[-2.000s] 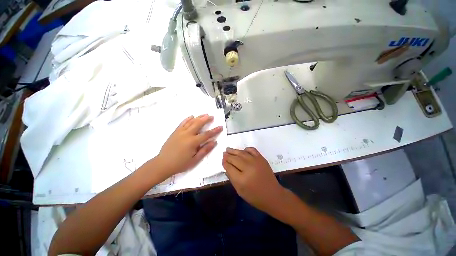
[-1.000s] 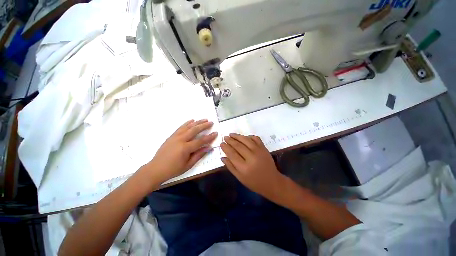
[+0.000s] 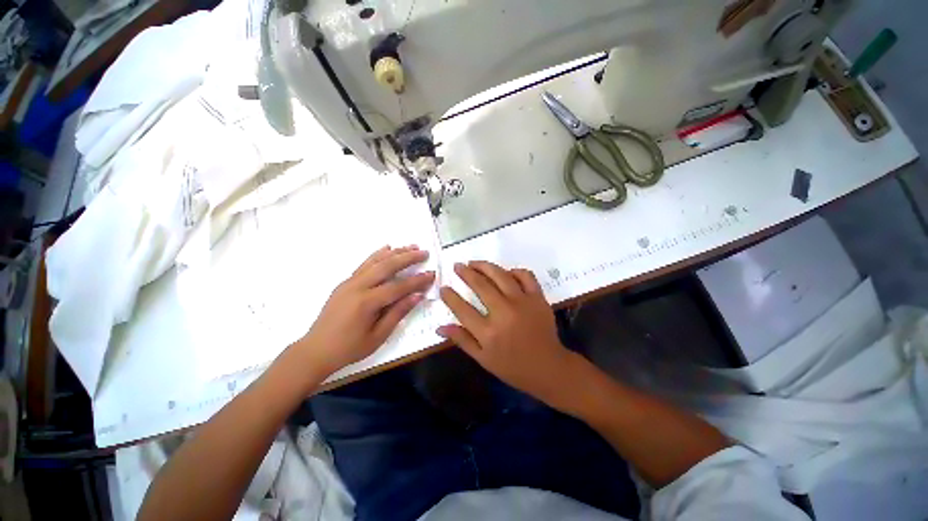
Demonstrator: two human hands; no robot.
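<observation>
A white garment panel (image 3: 295, 244) lies on the table left of and below the needle, its right edge running up to the presser foot (image 3: 435, 191). The sewing machine (image 3: 509, 46) stands above it. My left hand (image 3: 371, 305) lies flat on the panel, fingers slightly spread, holding nothing between them. My right hand (image 3: 504, 326) is just right of it, fingertips at the panel's edge near the table's front; whether they pinch the cloth cannot be told. The bright light washes out the cloth's detail near the needle.
Green-handled scissors (image 3: 614, 163) lie on the machine bed. A green-handled tool (image 3: 873, 51) is at the far right. A small grey piece (image 3: 801, 184) lies on the white table (image 3: 692, 239). Heaped white cloth (image 3: 132, 229) covers the left side. More white cloth (image 3: 865, 407) hangs at the lower right.
The camera view has shifted. The panel's lower edge has moved up from the table's front edge toward the needle, with both hands moving with it. My right fingers are more spread.
</observation>
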